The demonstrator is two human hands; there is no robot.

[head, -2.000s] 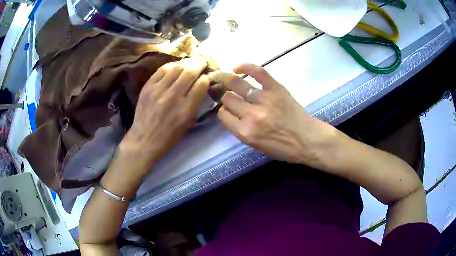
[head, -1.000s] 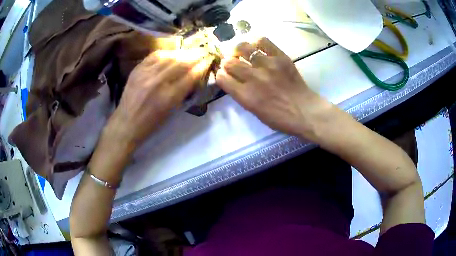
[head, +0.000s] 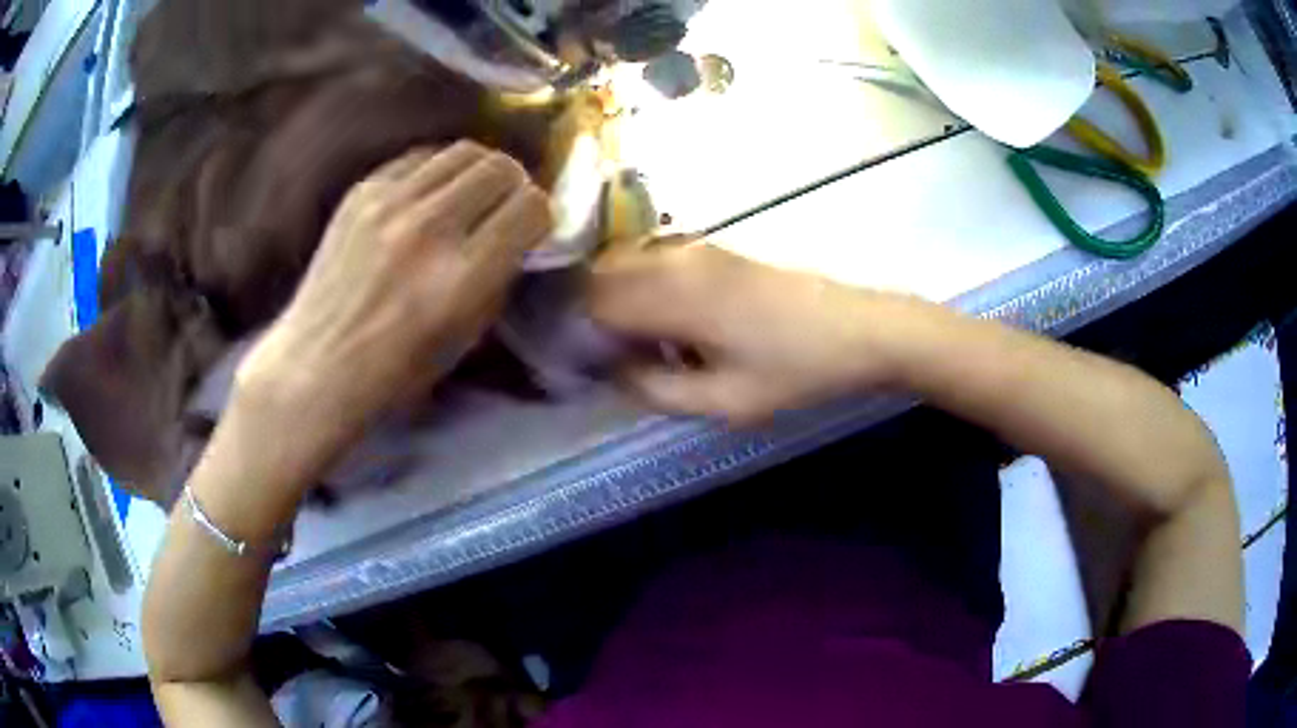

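The brown garment [head: 270, 135] with a pale inner side lies heaped left of the needle area and is blurred. My left hand [head: 398, 270] lies on it with bent fingers, gripping cloth near the machine. My right hand [head: 711, 327] is right of it, below the lamp glow, with fingers curled on the garment's pale edge; the fingertips are blurred. A brown and pale fold of cloth stretches between both hands. The sewing machine head [head: 526, 36] is cut off by the top edge. The needle is hard to make out in the glare.
Green-handled scissors [head: 1088, 202] and a yellow handle [head: 1131, 121] lie at the upper right, partly under a white rounded card [head: 989, 64]. A measuring strip [head: 598, 505] follows the table's front edge. A beige machine part [head: 50, 526] stands at the left.
My right hand has moved down from the needle area towards the table's front edge. The cloth between the hands has been pulled towards me, and the garment has shifted.
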